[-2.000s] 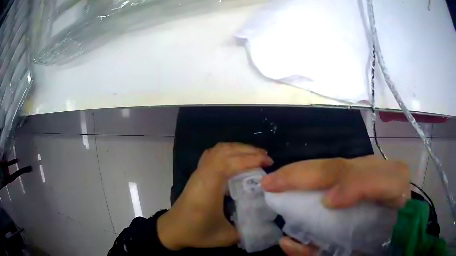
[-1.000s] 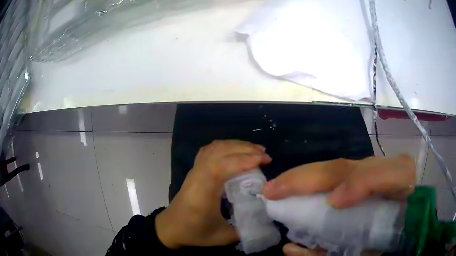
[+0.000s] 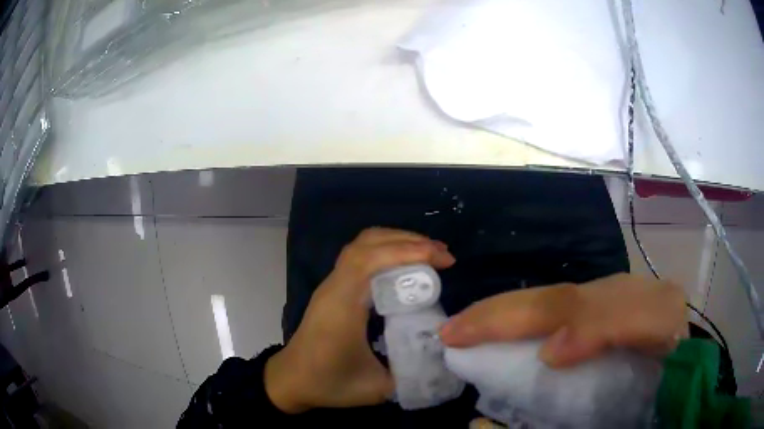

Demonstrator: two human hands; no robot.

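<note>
My left hand [image 3: 335, 323] holds white plastic units [image 3: 416, 359] side by side over my black-covered lap. The top unit's end face [image 3: 414, 288] faces up, with an oval recess and small holes. My right hand [image 3: 574, 318] is closed around the whitish glue syringe [image 3: 553, 381], which lies nearly level. Its tip end is at the units below the top one; my fingertip and blur hide whether it touches. The green cap [image 3: 695, 385] is at the syringe's rear, cut off by the lower right edge.
White bench top [image 3: 251, 109] lies ahead. White paper [image 3: 528, 75] reaches its front edge. A clear blister tray [image 3: 109, 42] is at upper left, with more clear plastic along the left edge. A clear-grey hose [image 3: 670, 155] and a thin cable [image 3: 631, 134] hang over the edge at right.
The syringe's tip end has moved down from the top unit to a lower one. The top unit's end face is now uncovered. The left hand still holds the units.
</note>
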